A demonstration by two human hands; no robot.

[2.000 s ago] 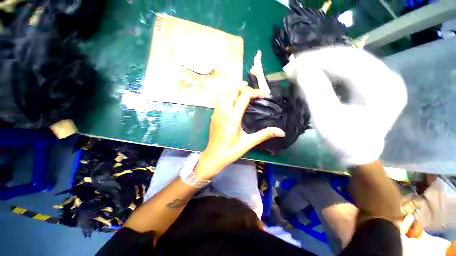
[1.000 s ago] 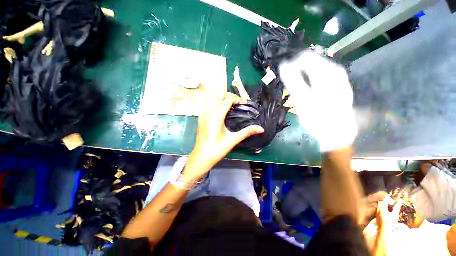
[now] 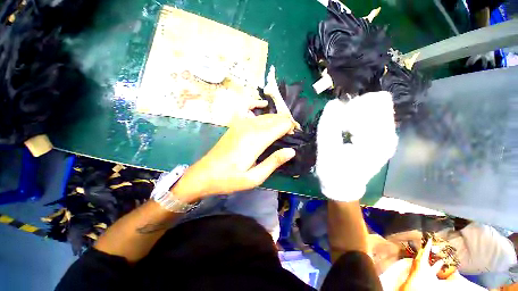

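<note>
A black layered piece (image 3: 298, 150) lies on the green bench near its front edge, with a cream projection (image 3: 276, 94) pointing up and away from me. My bare left hand (image 3: 250, 148), with a pale wristband, grips the piece's left side, thumb and fingers bent over it. My right hand (image 3: 356, 145), in a white glove, is at the piece's right side; its fingertips are hidden, and I cannot tell what it holds. The cardboard mat (image 3: 170, 57) lies beyond my left hand, with brown stains and a small white dish (image 3: 211, 74) on it.
More black pieces (image 3: 352, 45) with cream ends lie beyond my right hand. A dark heap (image 3: 34, 74) is at the bench's left. A grey panel (image 3: 460, 142) is at the right. Below are black pieces (image 3: 96, 199) on the left and another person's hands (image 3: 426, 264) at lower right.
My gloved right hand has come down and closer to the piece under my left hand. My left hand still holds it, now with its fingers further over the base of the cream projection.
</note>
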